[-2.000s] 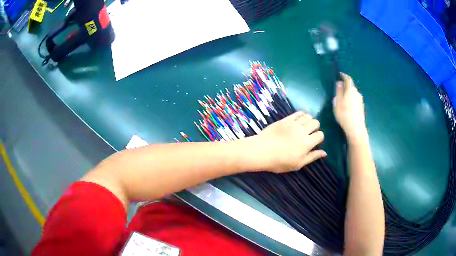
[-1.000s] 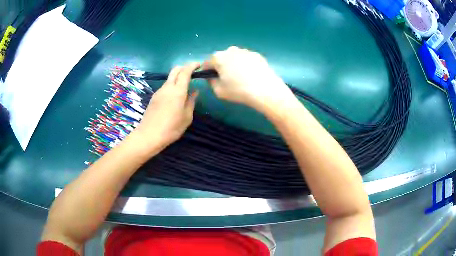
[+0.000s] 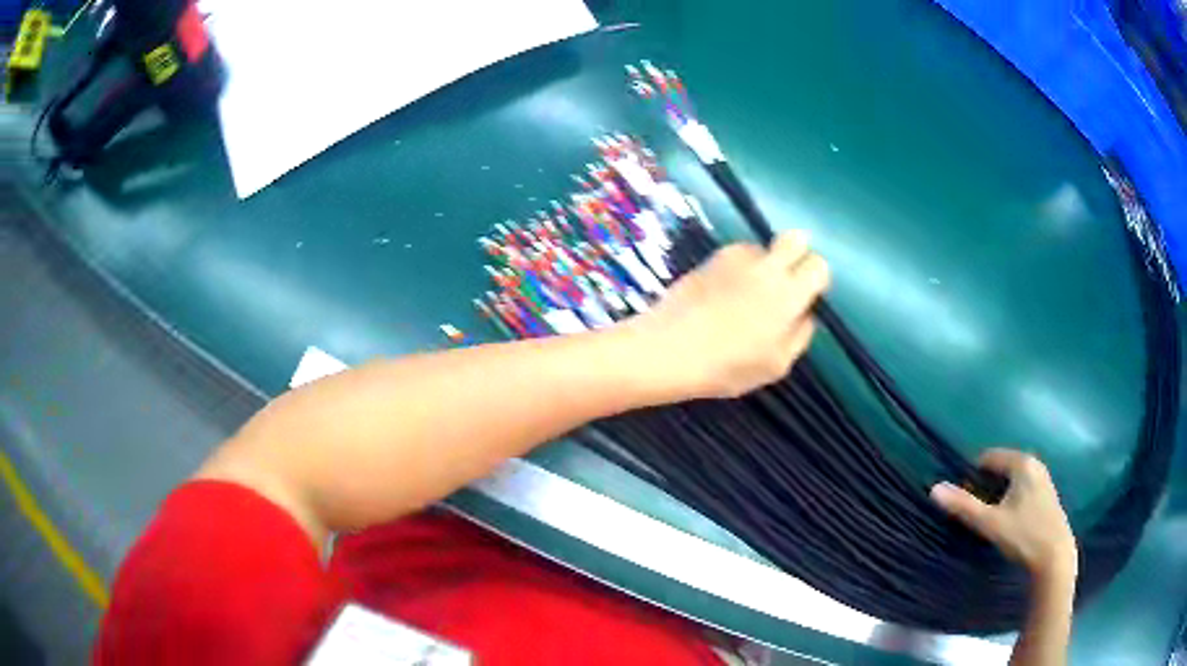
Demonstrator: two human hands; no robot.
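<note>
A large bundle of black multi-core cables [image 3: 781, 481] lies on the green bench, its fringe of coloured core tips [image 3: 560, 260] pointing up-left. White tubes show where the cores leave the jackets. A smaller cable group [image 3: 742, 195] lies apart on the far side of the bundle, its tips higher up. My left hand [image 3: 749, 319] is closed round this group behind its white tubes, above the main bundle. My right hand [image 3: 1022, 507] is further back along the cables, thumb and fingers round the small group near where it meets the bundle.
A white paper sheet [image 3: 378, 65] lies at the far left, beside a black heat gun [image 3: 130, 78] and a yellow tag [image 3: 29, 42]. A long silver-white strip [image 3: 625, 533] runs along the near edge. The cables loop round to the right, near blue plastic [image 3: 1041, 78].
The view has turned back, as two seconds ago. My left hand has taken hold of the smaller group near its ends. My right hand has moved back along the cables, away from the tips.
</note>
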